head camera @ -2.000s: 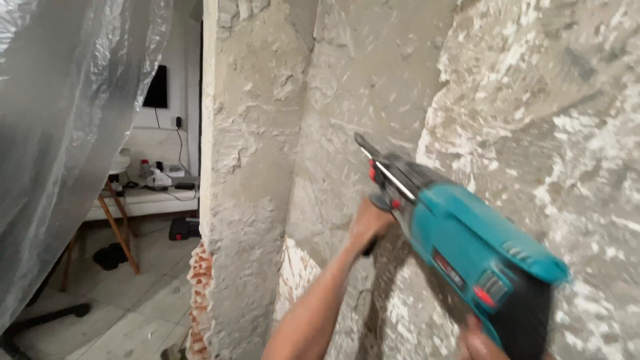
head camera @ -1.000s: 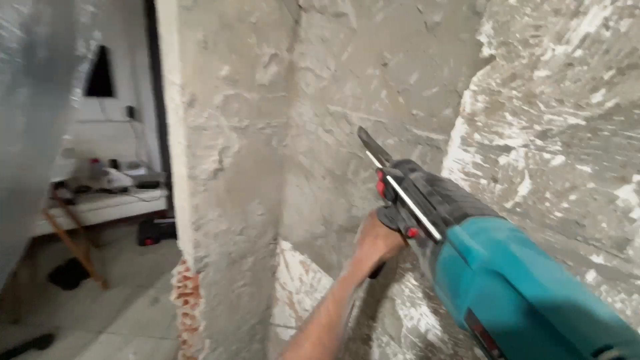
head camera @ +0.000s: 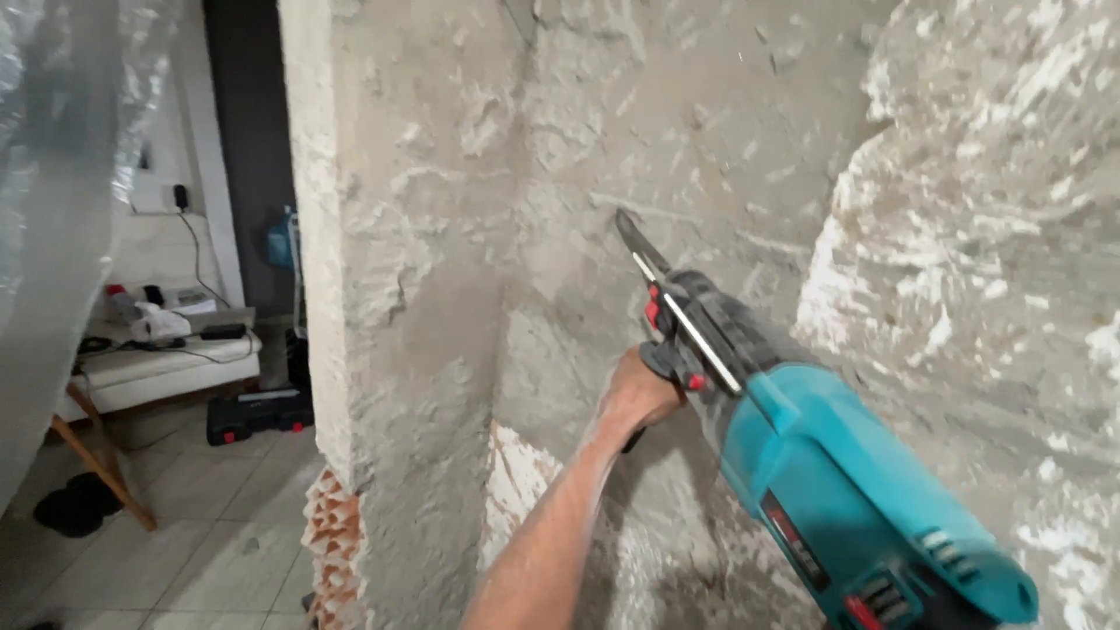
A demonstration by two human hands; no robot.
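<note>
A teal and black rotary hammer (head camera: 840, 455) crosses the right half of the view, pointing up and left. Its chisel bit (head camera: 634, 234) lies over the rough plastered wall (head camera: 595, 289); whether the tip touches the plaster cannot be told. A metal depth rod runs along the tool's side. My left hand (head camera: 645, 389) is closed around the side handle (head camera: 662, 360) below the tool's front end. The rear grip is cut off at the bottom edge, and my right hand is not visible.
Broken hollow brick (head camera: 334, 547) shows at the wall's lower end. Left of it hang plastic sheeting (head camera: 61, 201) and a doorway. Beyond are a white bench (head camera: 166, 372) with cords, a black tool case (head camera: 260, 415) and a wooden leg (head camera: 105, 472) on the tiled floor.
The right hand, partly visible at the rear of the tool two seconds ago, is now out of view. The left hand has stayed on the side handle. The view has shifted somewhat.
</note>
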